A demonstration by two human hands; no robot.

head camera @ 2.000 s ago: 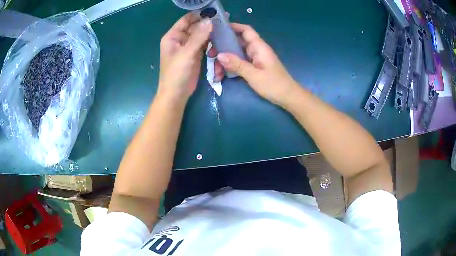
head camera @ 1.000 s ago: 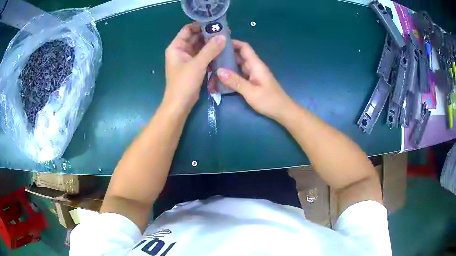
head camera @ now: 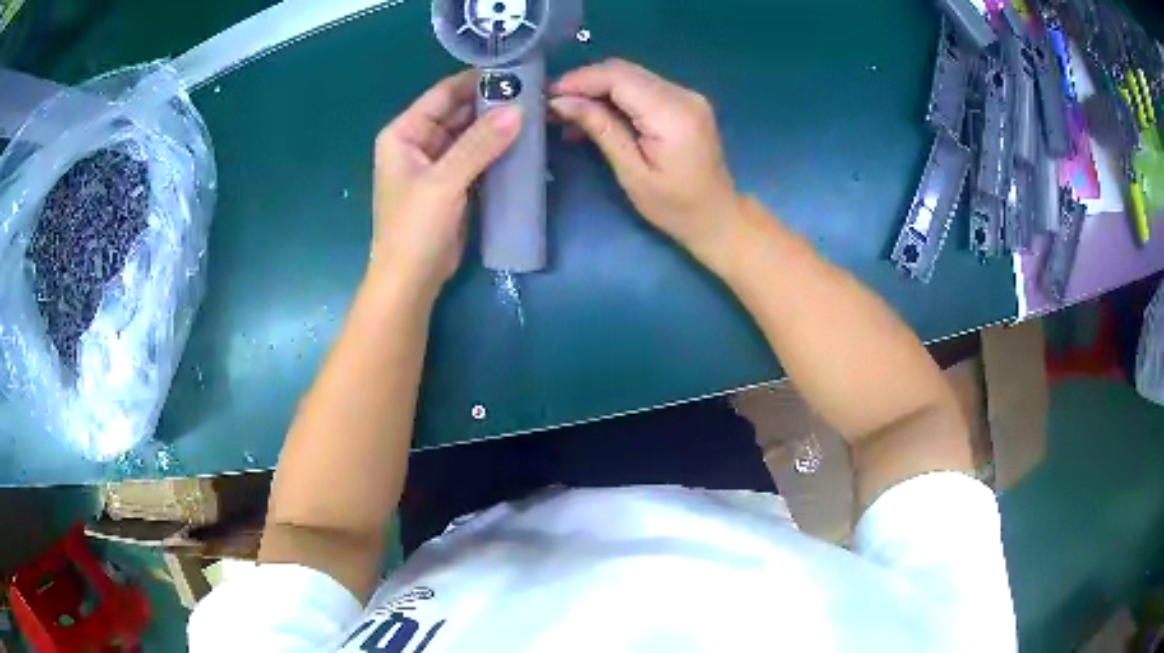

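A grey handheld fan unit (head camera: 514,191) stands out over the bench, its round head at the top edge of the view and its handle pointing towards me. The dark oval display on the handle shows a pale mark. My left hand (head camera: 440,160) grips the upper handle from the left, thumb on the front just below the display. My right hand (head camera: 651,147) is at the handle's right side, thumb and forefinger pinched together near its edge; whether they hold a small part cannot be told.
A clear plastic bag (head camera: 172,274) of small dark plastic parts (head camera: 89,236) lies at the left. Grey handle covers (head camera: 932,204) are piled at the right on a pink sheet (head camera: 1040,278). A carton (head camera: 811,459) and a red stool (head camera: 77,593) are below the bench edge.
My right hand has left the lower handle and moved up beside the display. The handle now points straight down the view, and the display's mark has changed. The white strip is no longer visible.
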